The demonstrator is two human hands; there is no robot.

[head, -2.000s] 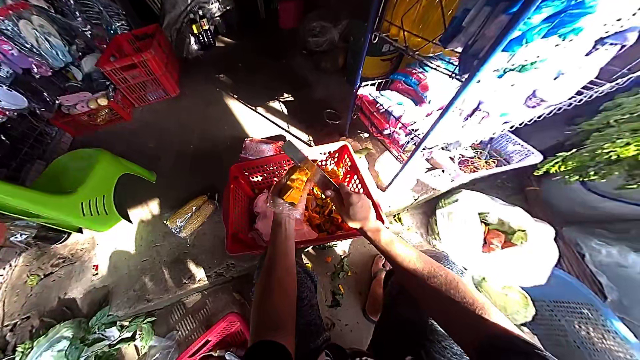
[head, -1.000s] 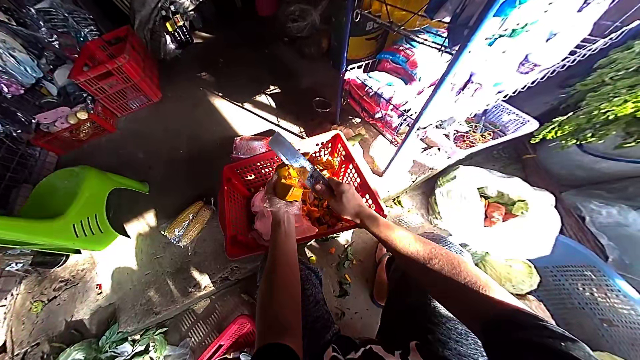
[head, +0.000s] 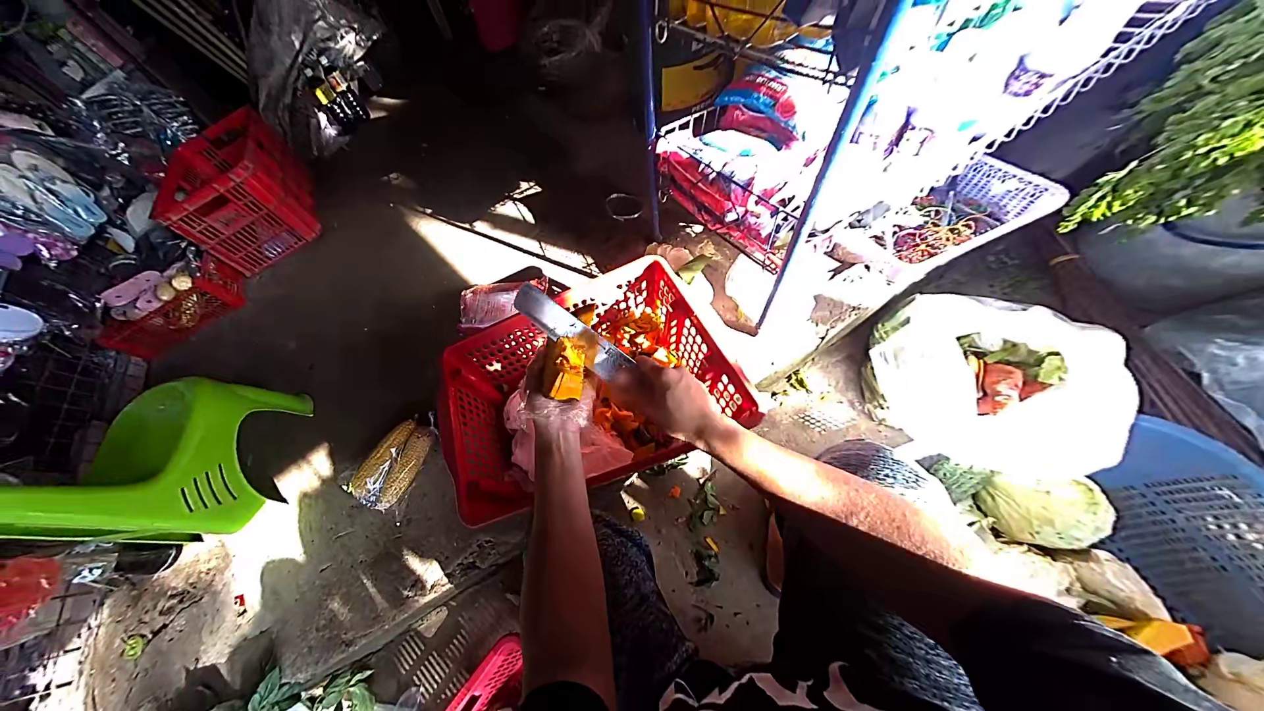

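Observation:
Above a red plastic basket (head: 464, 434), my left hand (head: 553, 395), partly wrapped in clear plastic, holds a piece of orange squash (head: 568, 370). My right hand (head: 671, 400) grips a broad-bladed knife (head: 563, 321) whose blade slants up and left across the squash piece; its handle is hidden in my fist. Orange scraps and peelings (head: 632, 425) lie in the basket under my right hand. A pink plastic bag (head: 602, 454) is in the basket below my left hand.
A green plastic chair (head: 188, 444) and wrapped corn cobs (head: 392, 464) are on the left. Red crates (head: 237, 193) stand behind them. A wire rack (head: 839, 128) rises at back right. On the right are a white bag of vegetables (head: 1047, 395), a cabbage (head: 1047, 509) and a blue basket (head: 1185, 494).
Two seconds ago my hands were closer together over the basket. The knife blade now shows more fully, angled up and left, while both hands keep their holds.

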